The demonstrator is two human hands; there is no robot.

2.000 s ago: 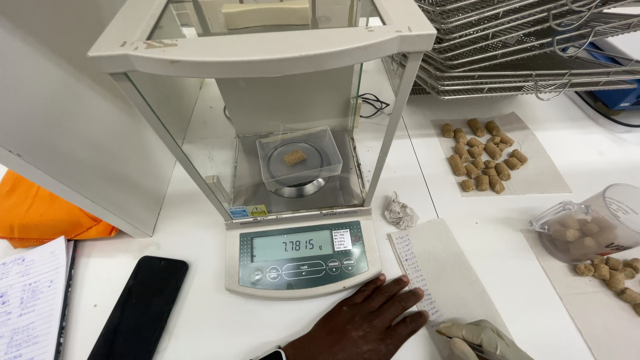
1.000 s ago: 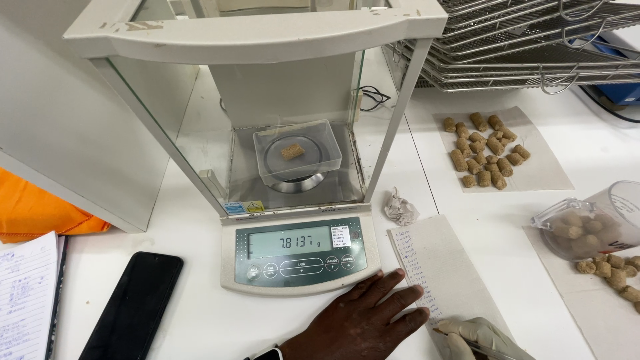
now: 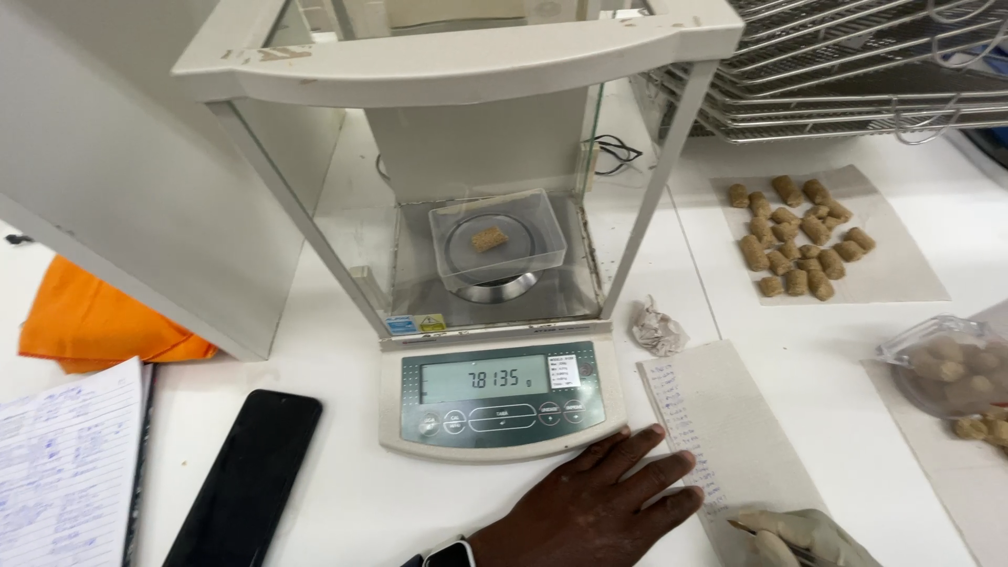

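My left hand (image 3: 591,504) lies palm down on the white table with its fingers spread, touching the front right edge of the analytical balance (image 3: 504,453); it holds nothing. At the bottom right, my gloved right hand (image 3: 799,539) is partly cut off by the frame. Its fingers are closed around a thin pointed tool (image 3: 739,524), whose kind I cannot tell, over a paper strip with handwriting (image 3: 728,409). Inside the balance's glass chamber, a clear plastic tray (image 3: 543,260) rests on the round pan, and a single brown pellet (image 3: 489,239) lies in the tray. The display (image 3: 484,378) is lit with digits.
Brown pellets (image 3: 815,230) lie on paper at right, near a clear plastic cup (image 3: 945,366) of pellets. Wire racks (image 3: 850,102) stand behind. Crumpled paper (image 3: 658,329) sits beside the balance. A black phone (image 3: 248,480), a written notebook (image 3: 71,465) and orange cloth (image 3: 102,315) are left.
The digits on the balance display have changed. Both hands have stayed in about the same places, and the pellet remains in the tray.
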